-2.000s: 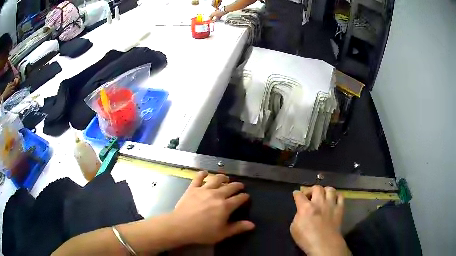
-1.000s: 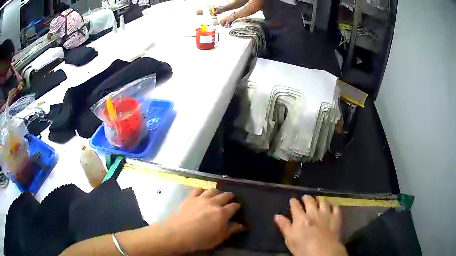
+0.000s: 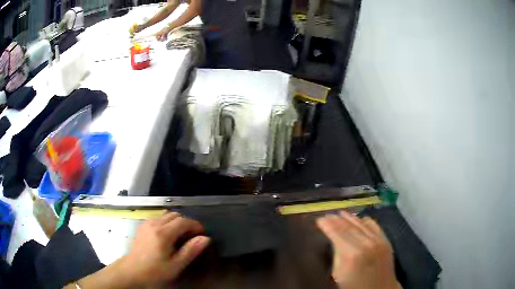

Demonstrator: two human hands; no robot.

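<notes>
A black panel (image 3: 237,226) lies against the long metal bar (image 3: 226,198), with a dark, blurred brownish area below its front edge. My left hand (image 3: 166,248) rests at the panel's left side, its thumb and fingers apart, with no pinch visible. My right hand (image 3: 361,248) is right of the panel over the dark area, palm down, fingers extended and blurred. Yellow strips (image 3: 330,206) show along the bar on both sides of the panel. Green brackets (image 3: 387,195) sit at the bar's ends.
Black pieces (image 3: 68,254) lie at left, and another black heap (image 3: 404,242) at right. A squeeze bottle (image 3: 42,213) and bagged red pot (image 3: 68,163) on a blue tray (image 3: 101,163) stand left. Pale layers (image 3: 243,124) hang beyond the bar. A wall (image 3: 435,113) is right.
The view has swung right. The bar, seen more edge-on a second ago, shows its face again. A black flap now lies over the brownish area. My right hand has moved away from the panel's middle.
</notes>
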